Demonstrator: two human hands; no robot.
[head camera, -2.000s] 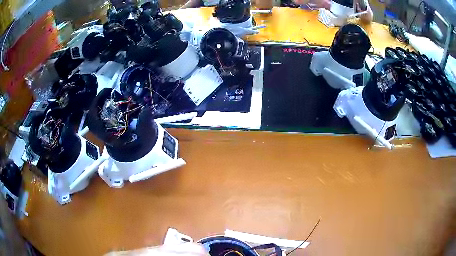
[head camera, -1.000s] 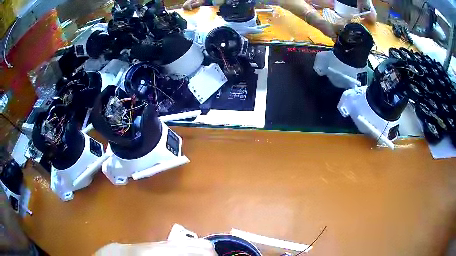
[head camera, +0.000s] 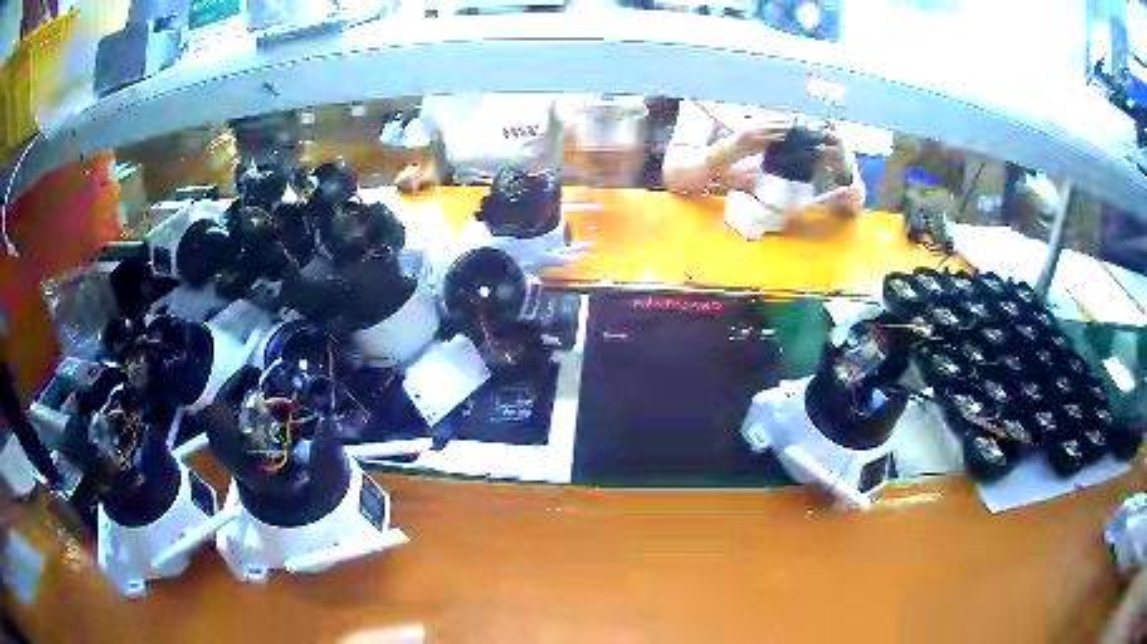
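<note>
Two white camera units with open black heads and loose wires, one at the near left (head camera: 302, 535) and one farther left (head camera: 157, 535), stand upright on the tabletop. A similar unit (head camera: 818, 440) stands at the right end of the black mat. A small pale sliver (head camera: 384, 634) shows at the bottom edge; it may be part of my left hand or a white part, I cannot tell. At the right edge, a blurred white shape with a skin-toned part (head camera: 1127, 616) is cut off; it may be my right hand. Any grip is hidden.
Black heads and a loose white plate (head camera: 447, 380) crowd the left. Many black ring-like parts (head camera: 1006, 365) lie in rows at the right. A grey shelf edge (head camera: 566, 76) crosses overhead. Across the bench (head camera: 629, 245), one person's hands hold a camera unit (head camera: 795, 154); another person stands alongside.
The view has tilted up, showing the shelf. The unit and hand at the bottom have dropped out, save perhaps a sliver. The rear unit on the mat's right, reached by another person's arm, is gone.
</note>
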